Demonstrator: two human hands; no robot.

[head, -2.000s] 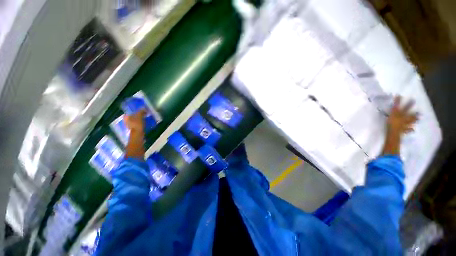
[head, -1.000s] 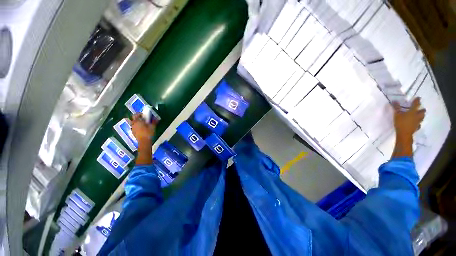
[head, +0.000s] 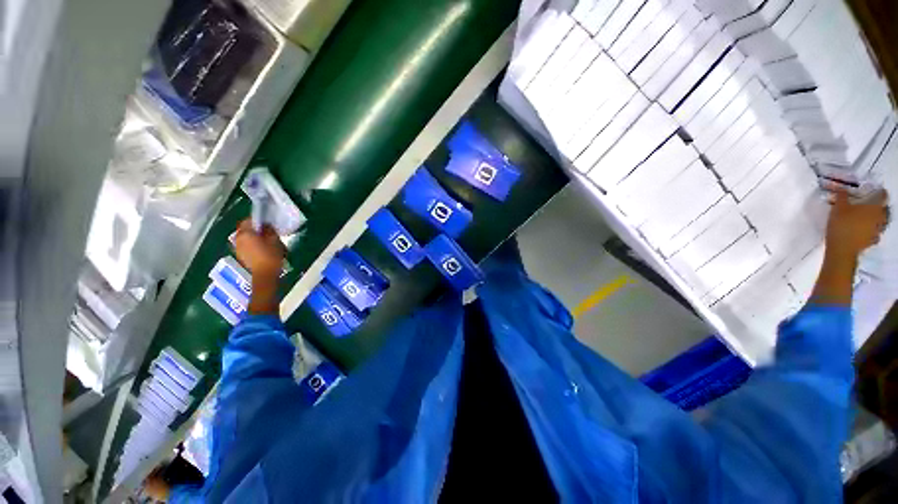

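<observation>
My left hand (head: 259, 253) is over the green belt, with its fingers on a pale, slim box (head: 279, 205); its grip is partly hidden. My right hand (head: 859, 221) is at the right side of the large carton, its fingers closed on the end of a white box (head: 845, 183). The carton (head: 630, 228) is filled with rows of white boxes (head: 640, 133). Blue printed cards (head: 484, 172) lie in overlapping piles on the dark ledge nearest me. Boxes with blue faces (head: 232, 285) lie on the belt beside my left wrist.
More boxes (head: 169, 382) stand in a row lower left on the green belt (head: 354, 108). A pale rail divides belt and ledge. Beyond the belt are a bin of dark items (head: 207, 59) and clear plastic (head: 138, 197). Another person's hand (head: 158, 484) shows at lower left. A blue crate (head: 697, 374) is under the carton.
The view has shifted, so the belt boxes and carton appear displaced. My right hand has gone from spread open over the boxes to closed on one. My left hand stays at the topmost belt box.
</observation>
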